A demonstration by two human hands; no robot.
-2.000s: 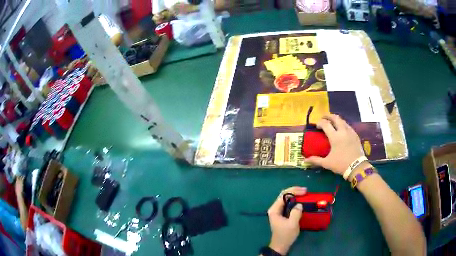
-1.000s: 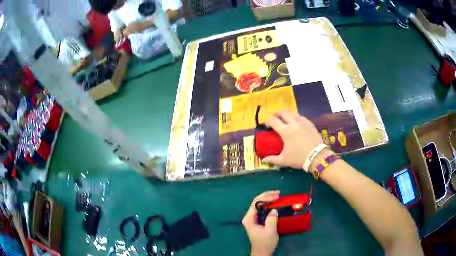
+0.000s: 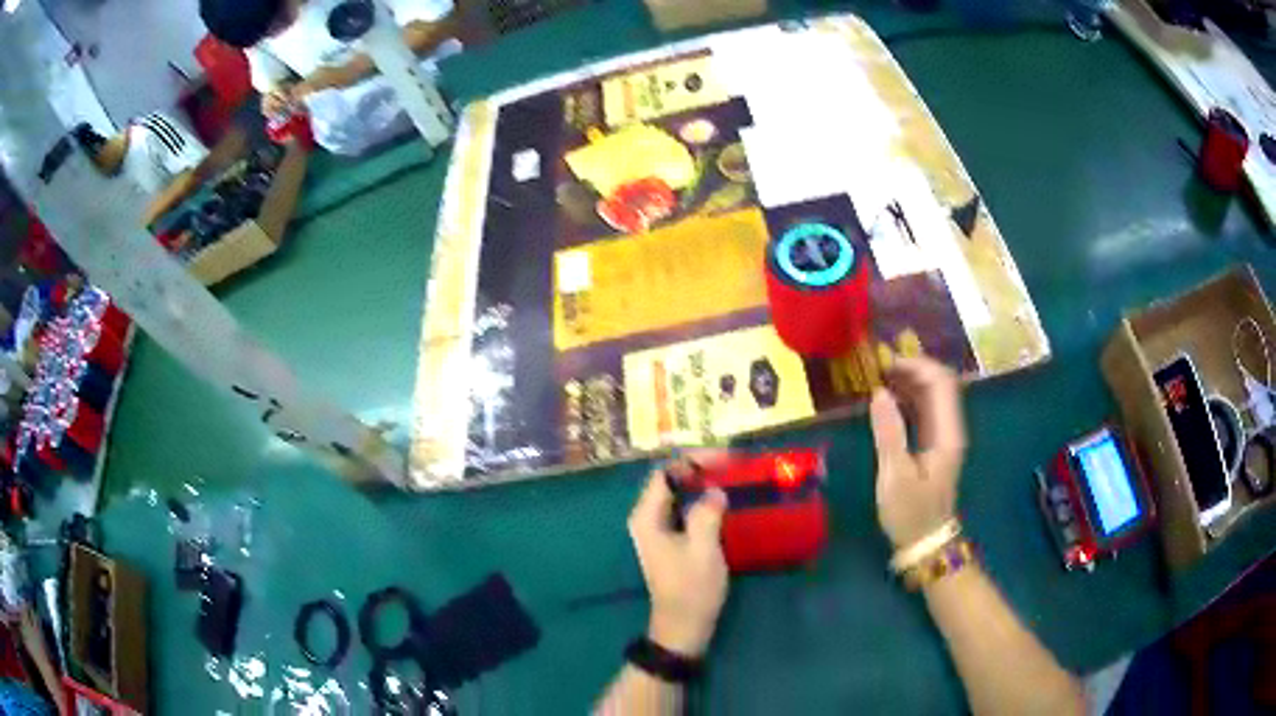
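My left hand [image 3: 682, 546] holds a red Bluetooth speaker [image 3: 773, 529] low over the green bench, thumb by its black control strip, where a small orange-red light glows. A second red speaker [image 3: 819, 311] stands upright on the flattened printed carton [image 3: 665, 291], its round end up with a lit cyan ring. My right hand [image 3: 917, 441] is empty, fingers apart, just below that standing speaker and right of the held one, touching neither. The hands are slightly blurred.
A small test device [image 3: 1099, 490] with a lit screen and a cardboard tray [image 3: 1170, 329] lie at the right. Black rings [image 3: 322, 634] and a dark ridged pad [image 3: 480, 629] lie lower left. A whitish post [image 3: 238, 343] crosses the left. Another red speaker [image 3: 1222, 151] is upper right. People sit upper left.
My right hand has let go of the speaker on the carton, which now stands upright with its ring lit, and has moved back toward me. My left hand still holds its speaker.
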